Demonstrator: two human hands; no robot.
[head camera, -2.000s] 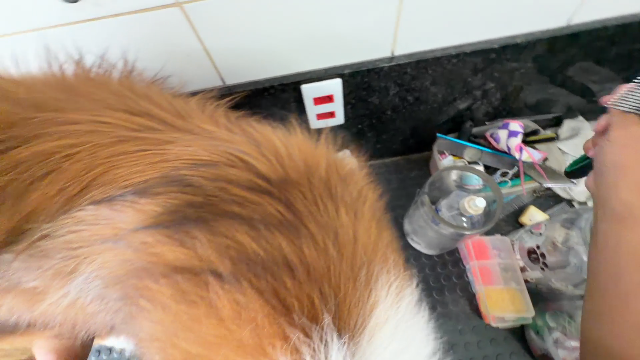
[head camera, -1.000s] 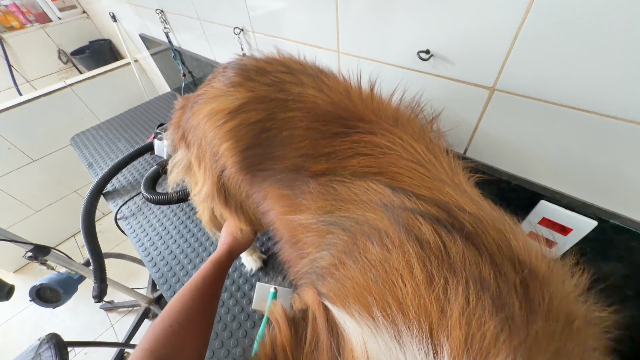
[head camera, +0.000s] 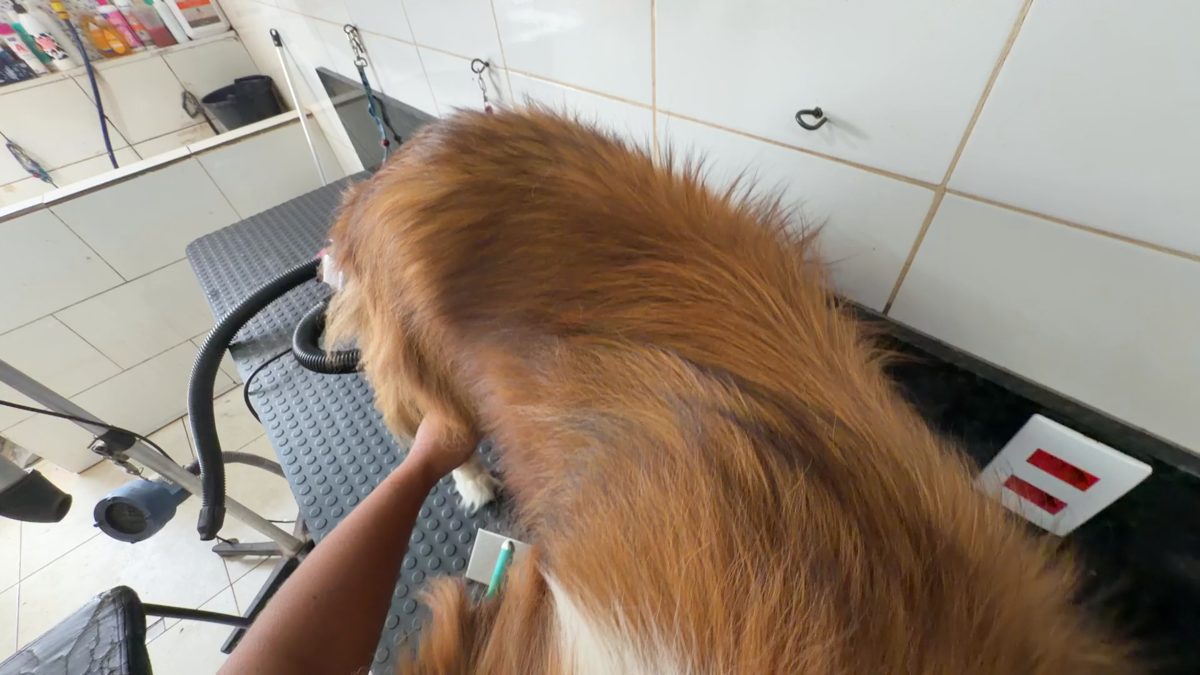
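A long-haired brown dog with white patches stands on a grey studded rubber mat. My left hand reaches in from the bottom and rests against the dog's fur near a front leg; its fingers are hidden in or behind the coat. Just beneath the hand shows a white paw. A green pencil-like tool lies over a small white card or block on the mat, close to the dog's side. My right hand is outside the view.
A black corrugated hose hangs over the table's left edge. Beyond it stand a metal stand with a blue dryer-like device and a black seat. The tiled wall bears a hook and a white socket plate.
The view has swung left from the counter of grooming items, where a hand was at the right two seconds ago. Since one second ago, my left hand has stayed against the dog.
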